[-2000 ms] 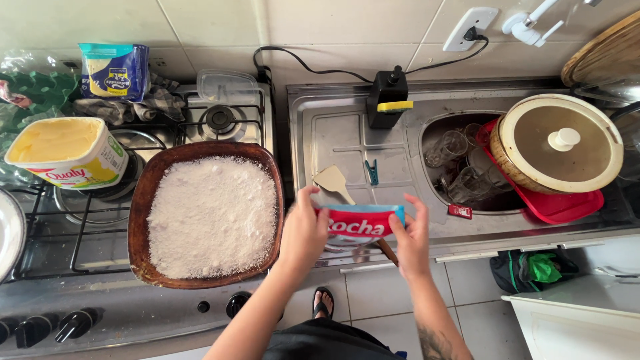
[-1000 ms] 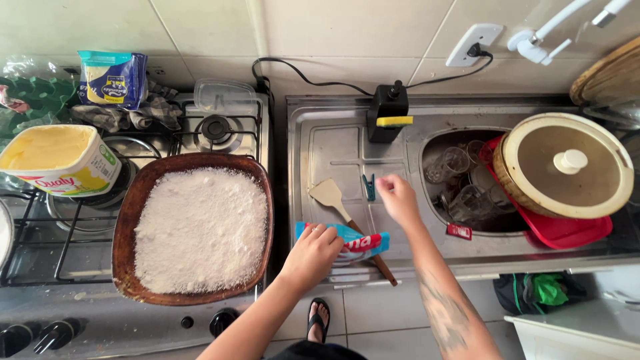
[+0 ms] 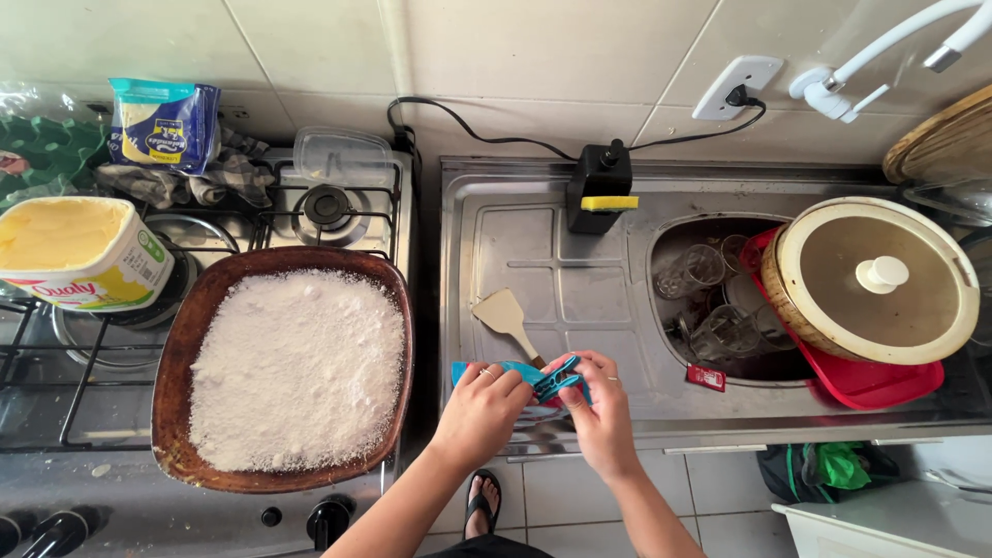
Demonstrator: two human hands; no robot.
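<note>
My left hand (image 3: 484, 407) grips the folded top of a blue and red plastic food packet (image 3: 511, 367) over the front of the steel sink counter. My right hand (image 3: 601, 403) pinches a teal clothespin (image 3: 559, 377) at the packet's right end; whether its jaws are on the packet cannot be told. Behind the hands lies a spatula with a cream blade (image 3: 502, 311), its handle partly hidden by the packet and fingers. To the left, on the stove, a brown square pan (image 3: 174, 372) holds a layer of white powdery, grated-looking food (image 3: 298, 372).
A margarine tub (image 3: 101, 283), a blue food packet (image 3: 163, 128) and a clear plastic lid (image 3: 341, 155) are on the stove. A black dispenser with a yellow sponge (image 3: 609, 203) stands behind the spatula. Glasses (image 3: 701, 265) fill the sink bowl (image 3: 666, 341), beside a lidded pot (image 3: 775, 271) on a red tray (image 3: 860, 387).
The packet, held spread between both hands at first, is now folded at its top. My right hand has picked up the teal clothespin from the counter and brought it to the packet.
</note>
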